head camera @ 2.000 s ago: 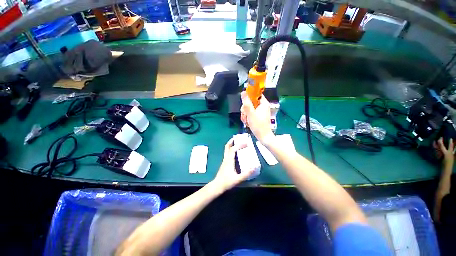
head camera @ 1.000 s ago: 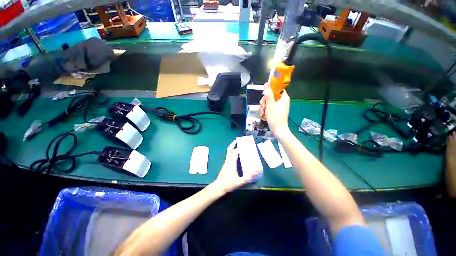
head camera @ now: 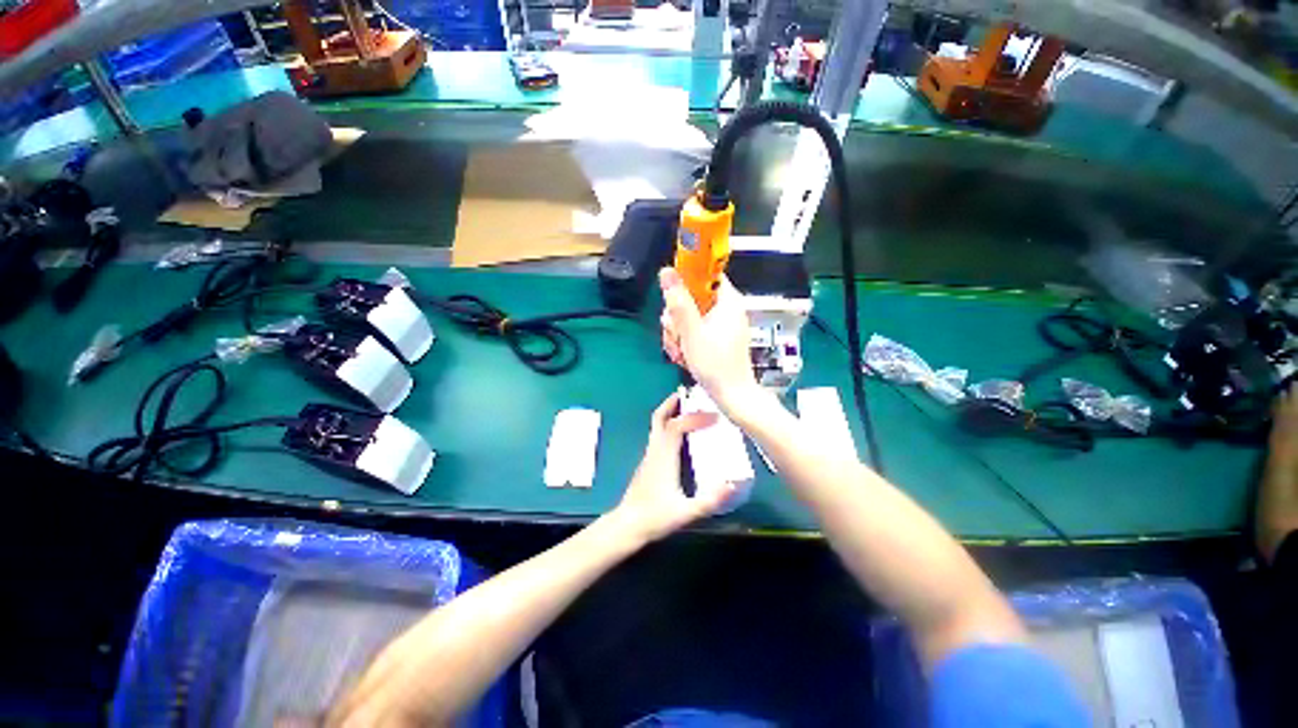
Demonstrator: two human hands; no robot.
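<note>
My left hand holds a device housing, white on top with a black side, at the bench's near edge. My right hand grips the orange electric screwdriver, upright above the far end of the housing. The screwdriver's tip is hidden behind my right hand, so contact with the housing cannot be told. The screw feeder stands just behind and right of my right hand. A white cover lies right of the housing, partly behind my forearm. A single white plate lies to the left.
Corded units lie at the left with black cords. Plastic-wrapped cord ends lie at the right. A black block stands beside the feeder. Blue bins sit below the near edge on both sides. Another person's arm shows at the right edge.
My right hand and the screwdriver went from above the housing to the screw feeder, then back left over the housing. My left hand still holds the housing in nearly the same place.
</note>
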